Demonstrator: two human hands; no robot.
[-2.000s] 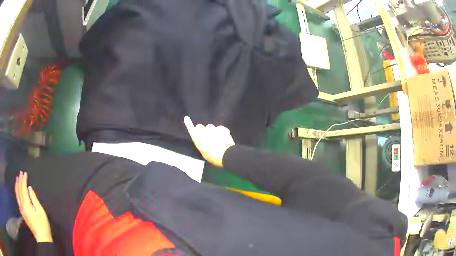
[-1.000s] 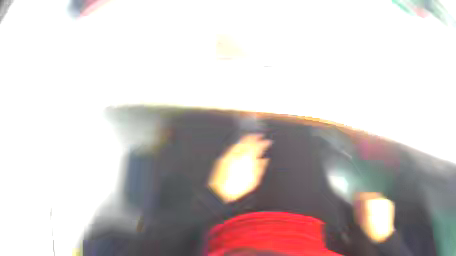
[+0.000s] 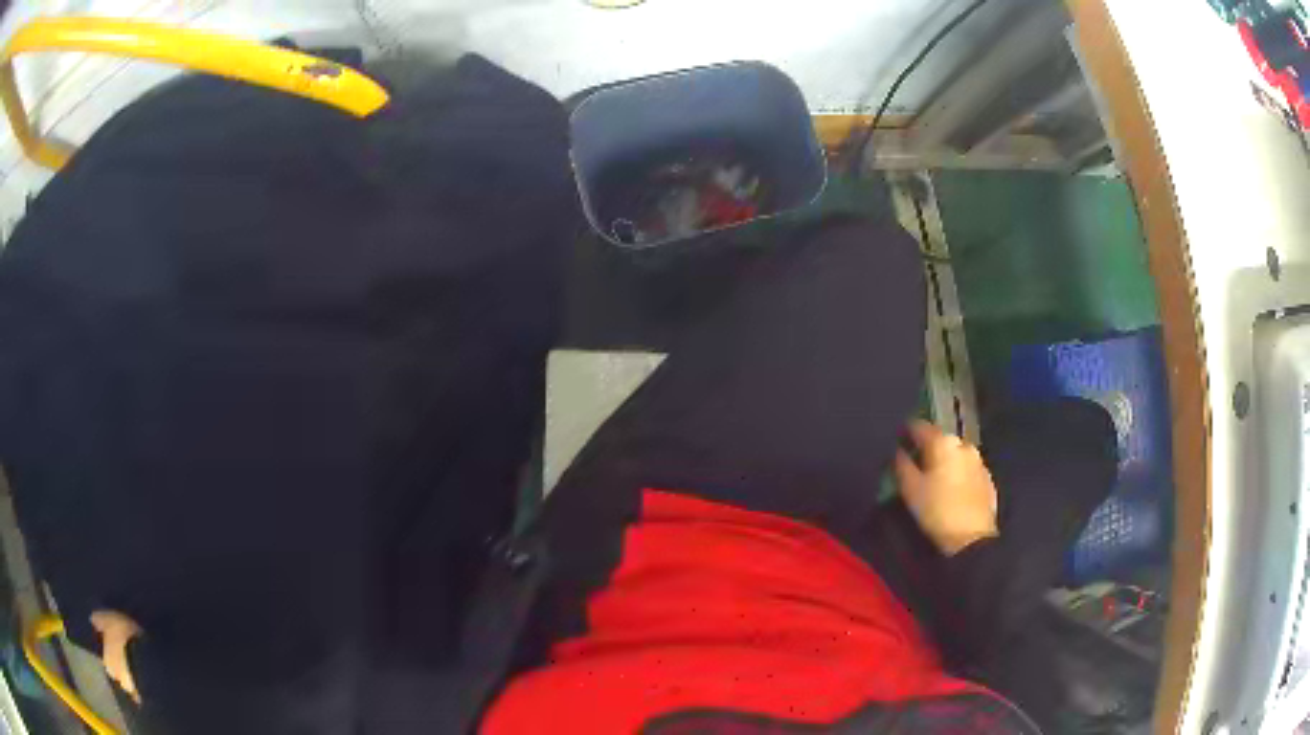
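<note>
A large dark navy garment fills the left side, draped by a yellow metal rail. My left hand shows only in part at the garment's lower left edge; most of it is hidden, and its grip cannot be told. My right hand is beside my dark-clad leg at the right, with its fingers slightly bent and nothing visible in it.
A grey-blue bin with scraps inside stands at top centre. A blue plastic basket is at the right under the wood-coloured edge of a white table. A metal bar crosses green flooring.
The view has swung from the blurred white table to the bin and a garment at the left. My left hand is now at the garment's edge; my right hand is still low at the right.
</note>
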